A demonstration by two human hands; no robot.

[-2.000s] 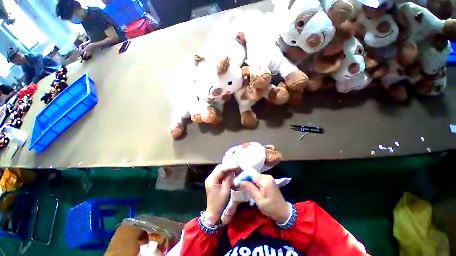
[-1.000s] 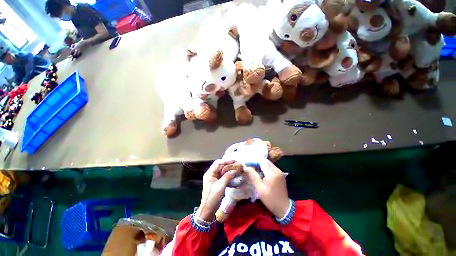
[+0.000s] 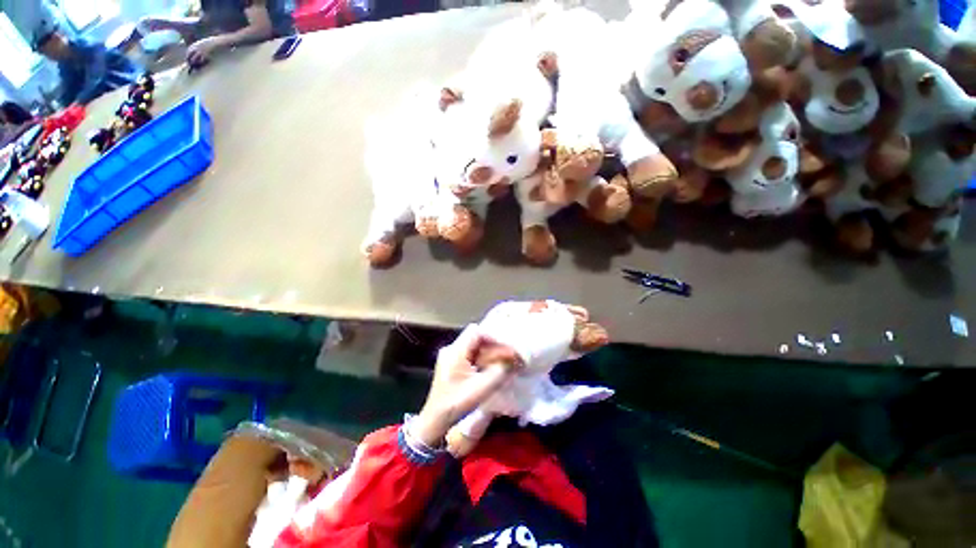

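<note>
A white plush toy (image 3: 527,334) with a brown ear is held at the table's front edge, over my lap. My left hand (image 3: 462,375) is closed on it at its left side, with a brown part of the toy between the fingers. A bright white flap (image 3: 573,402) sticks out to the right. My right hand is not in view. No needle or thread can be made out at the toy.
Plush toys (image 3: 701,80) are heaped on the table (image 3: 289,203). Dark snips (image 3: 657,283) lie before them. A blue tray (image 3: 137,177) lies left. Below are a blue stool (image 3: 150,428), a box of toys (image 3: 219,498) and a yellow bag (image 3: 845,498). Two people are beyond.
My right hand has left the toy and gone out of view. My left hand still holds the toy. The camera view has shifted and tilted.
</note>
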